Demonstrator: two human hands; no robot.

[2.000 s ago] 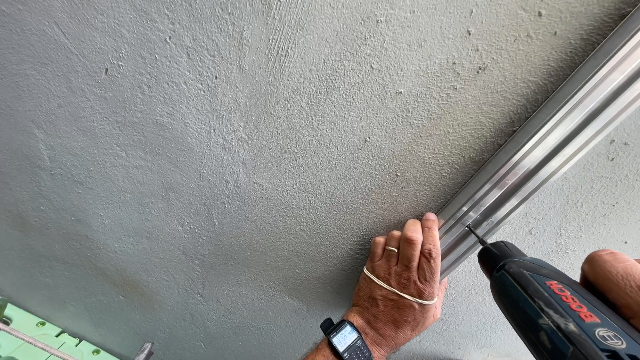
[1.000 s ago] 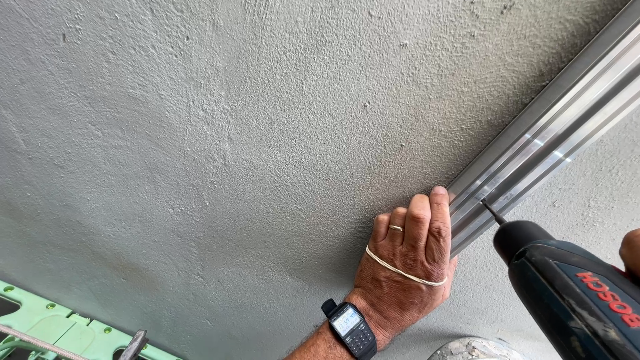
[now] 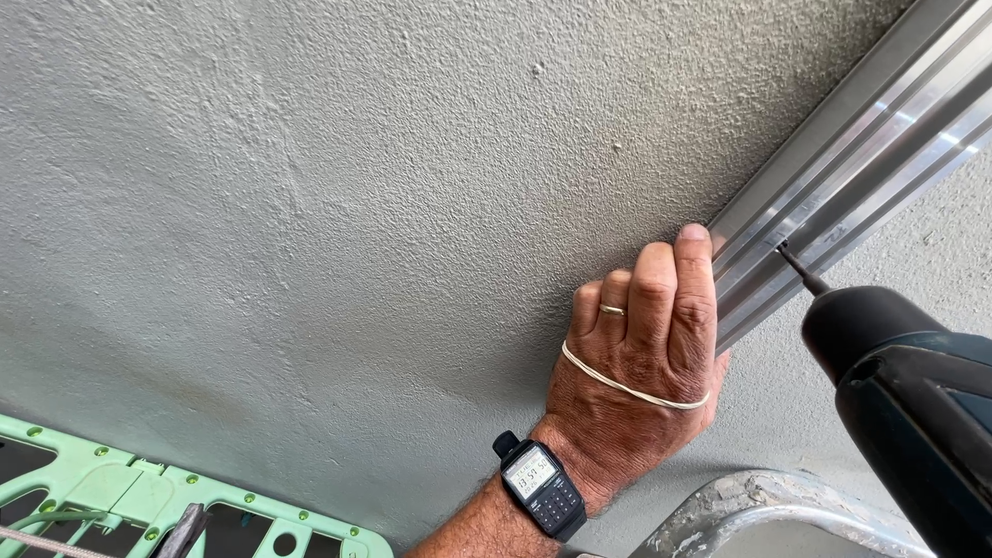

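Observation:
My left hand (image 3: 635, 349), with a ring, a white rubber band and a black digital watch (image 3: 542, 490), grips the lower end of a ribbed aluminium profile (image 3: 845, 170), its fingertips at the profile's upper edge. The profile runs diagonally up to the right against a grey plastered wall. From the lower right, a dark Bosch power drill (image 3: 891, 372) points at the profile. Its thin bit (image 3: 802, 267) touches a groove near my fingers. My right hand lies outside the view.
The rough grey wall (image 3: 349, 194) fills most of the view. A light green plastic frame (image 3: 178, 496) stands at the lower left, with a grey bar end (image 3: 184, 531) and a cord before it. At the bottom right is a curved metal piece (image 3: 775, 504) smeared with plaster.
My right hand, partly visible on the drill in both earlier frames, is out of view. The view has shifted, showing more of the green frame and the curved metal piece. My left hand still grips the profile.

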